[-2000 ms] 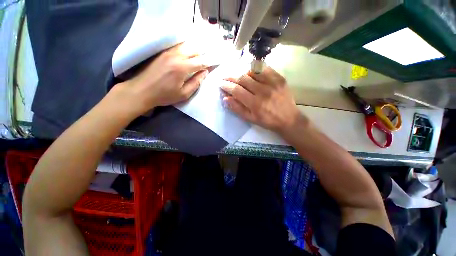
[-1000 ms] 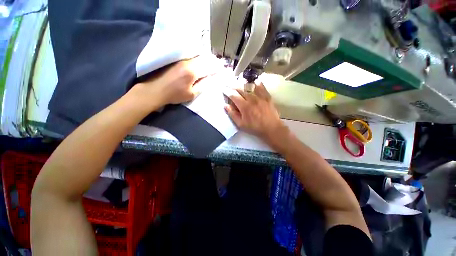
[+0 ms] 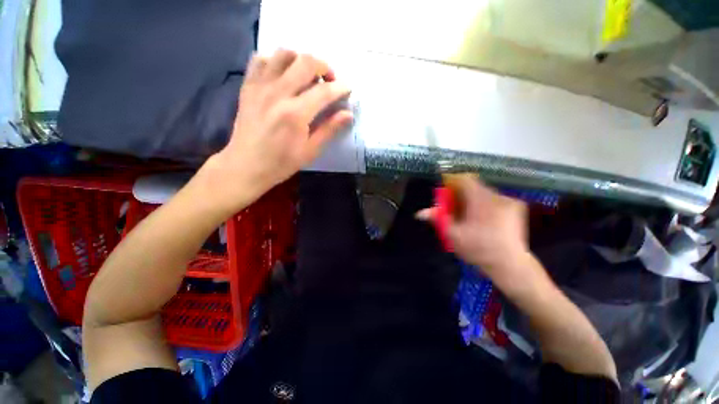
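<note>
My left hand [image 3: 288,110] lies on the white piece [image 3: 339,151], its fingers spread near the left edge of it. The grey fabric panel [image 3: 150,75] lies flat on the table to the left, beside and partly under my left wrist. My right hand [image 3: 485,225] is blurred by motion in front of the table edge, closed round the scissors [image 3: 445,218]. Their red and orange handle shows at my fingers, and the blades are too blurred to make out clearly. The presser foot and needle are out of view.
The white table [image 3: 473,106] has a worn green front edge. A yellow tag [image 3: 616,19] is at the top right, a recessed tray [image 3: 696,152] at the right end. A red basket [image 3: 236,272] stands below left, a blue basket [image 3: 474,300] below right, and a grey bundle [image 3: 607,276] with white edges at right.
My right hand has left the fabric and taken the scissors from the table, bringing them to the front edge. The view has shifted, and the machine head is mostly out of view.
</note>
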